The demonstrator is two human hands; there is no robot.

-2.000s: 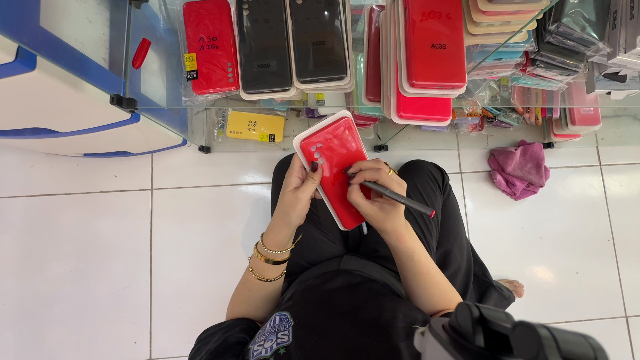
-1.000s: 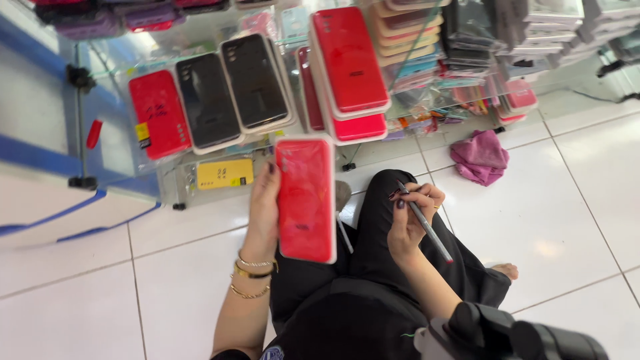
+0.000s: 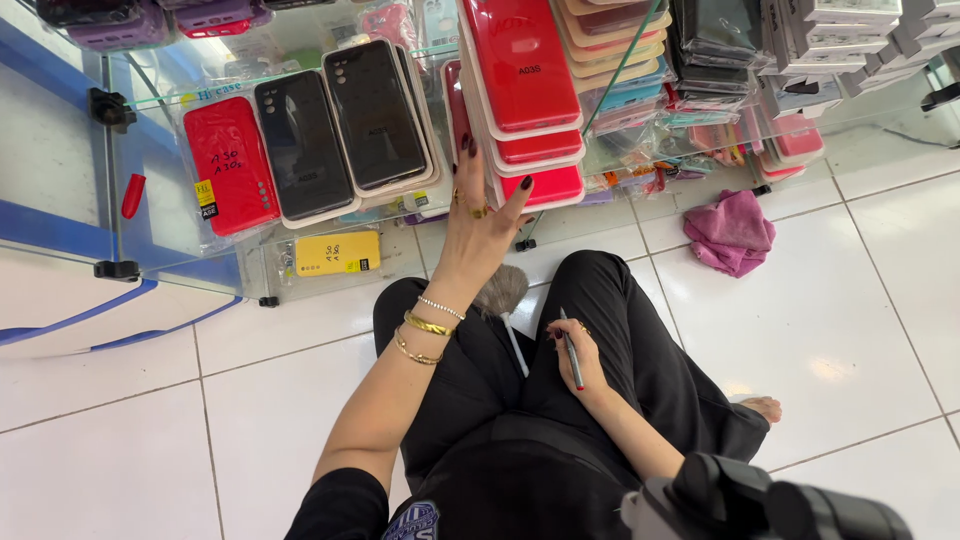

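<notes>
My left hand (image 3: pixel 484 225) reaches up to the stack of red phone cases (image 3: pixel 525 82) in white-edged packaging, its fingers spread at the stack's lower left side. Whether the fingertips press on a case cannot be told. My right hand (image 3: pixel 581 360) rests over my right thigh and holds a marker pen (image 3: pixel 573 352) between thumb and fingers. Left of the red stack lie two piles of black phone cases (image 3: pixel 375 120), then a red phone case in clear wrap (image 3: pixel 231 165) with handwriting on it.
A glass shelf (image 3: pixel 300 232) spans the top, its metal-and-plastic corner clamps at left. A yellow phone case (image 3: pixel 337 253) lies low under it. On the tiled floor are a pink cloth (image 3: pixel 730 232) and, between my legs, a duster (image 3: pixel 504 292). Stacked boxes (image 3: pixel 840 45) fill the upper right.
One second ago my left hand held a red case above my lap; now it is up at the red stack and that case is no longer in my lap. The pen stays in my right hand.
</notes>
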